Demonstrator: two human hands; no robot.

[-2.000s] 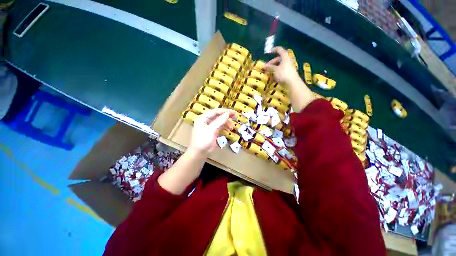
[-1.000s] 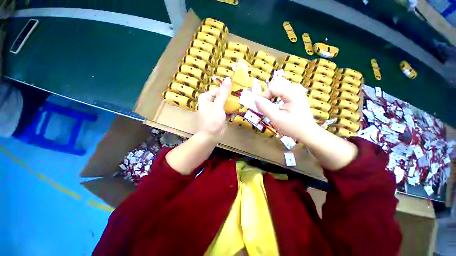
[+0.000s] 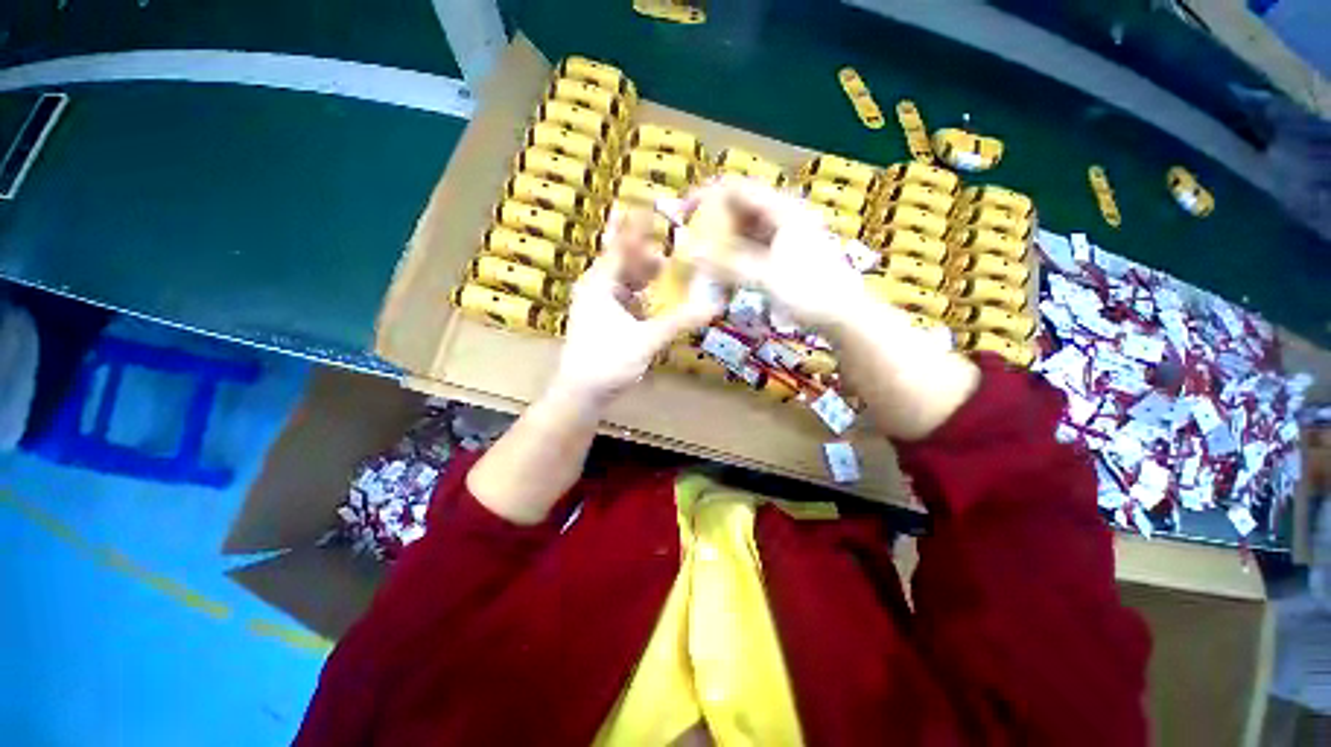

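Rows of yellow car bodies [image 3: 543, 193] fill the cardboard tray [image 3: 482, 358] in front of me. My left hand [image 3: 620, 314] and my right hand [image 3: 766, 248] are close together above the middle of the tray, both blurred. A yellow car body [image 3: 674, 285] shows between them, with the left fingers around it. The right fingers are at its upper side; whether they hold anything is hidden by blur. Loose wired components [image 3: 730, 347], white squares with red leads, lie on the cars just below my hands.
A large heap of wired components [image 3: 1168, 394] lies right of the tray. Narrow yellow parts [image 3: 860, 98] and part-assembled cars [image 3: 968, 148] lie on the green surface [image 3: 730, 59] beyond. A carton [image 3: 314, 467] with more components stands lower left, near a blue stool [image 3: 153, 416].
Since one second ago the view has shifted slightly. The white component between my hands no longer shows clearly, and my right hand has moved up and left over the car body.
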